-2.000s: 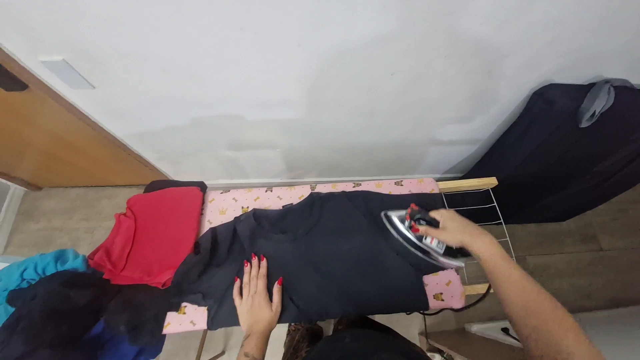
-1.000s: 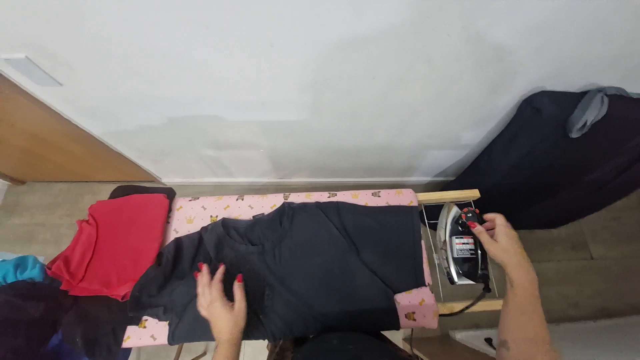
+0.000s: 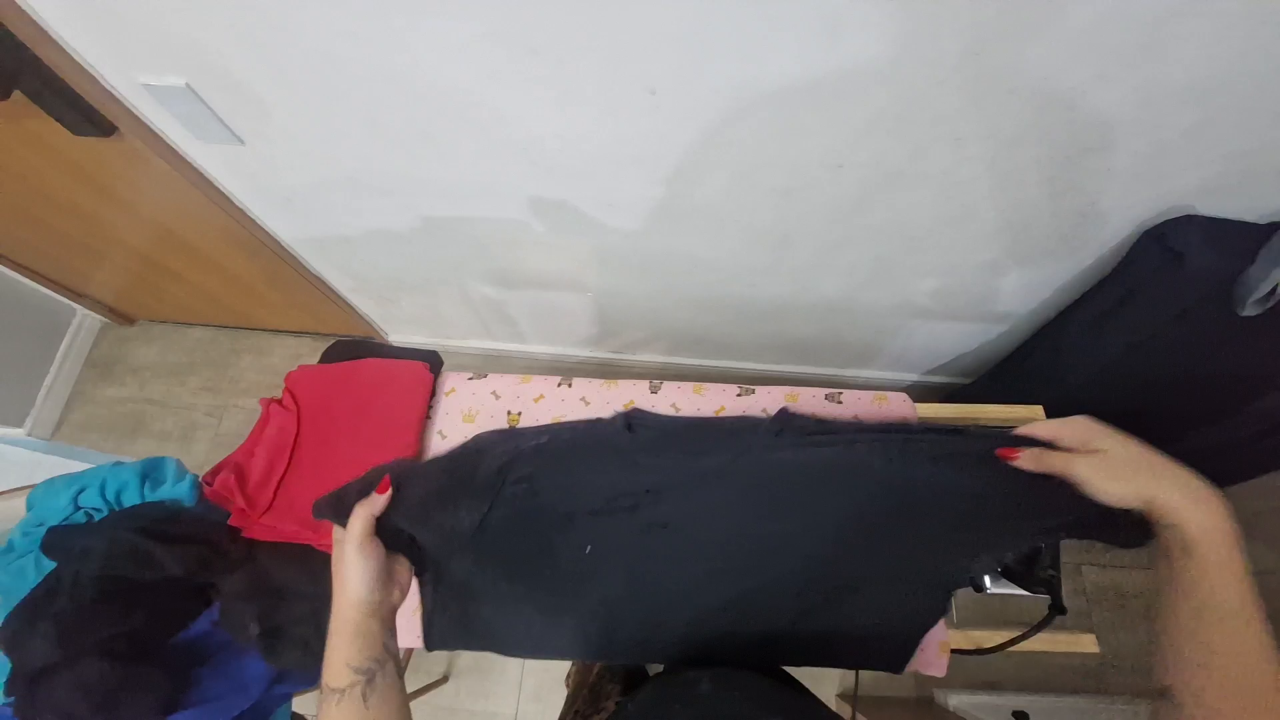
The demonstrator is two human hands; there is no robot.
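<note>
A black short-sleeved shirt is spread between my two hands, over an ironing board with a pink patterned cover. My left hand grips the sleeve end at the left, thumb on top. At the right, my right hand holds the other sleeve, slightly blurred. Under the shirt's right side, the clothes iron shows only in part, at the board's wire rest end, with its black cord trailing below.
Folded red cloth lies on the board's left end, over a dark piece. Lower left is a heap of black, blue and teal clothes. A dark cloth-covered item stands by the wall at right; a wooden door is upper left.
My right hand has let go of the iron and now holds the shirt. My left hand lay flat on the cloth and now grips a sleeve. The shirt has been spread out wider, partly covering the iron.
</note>
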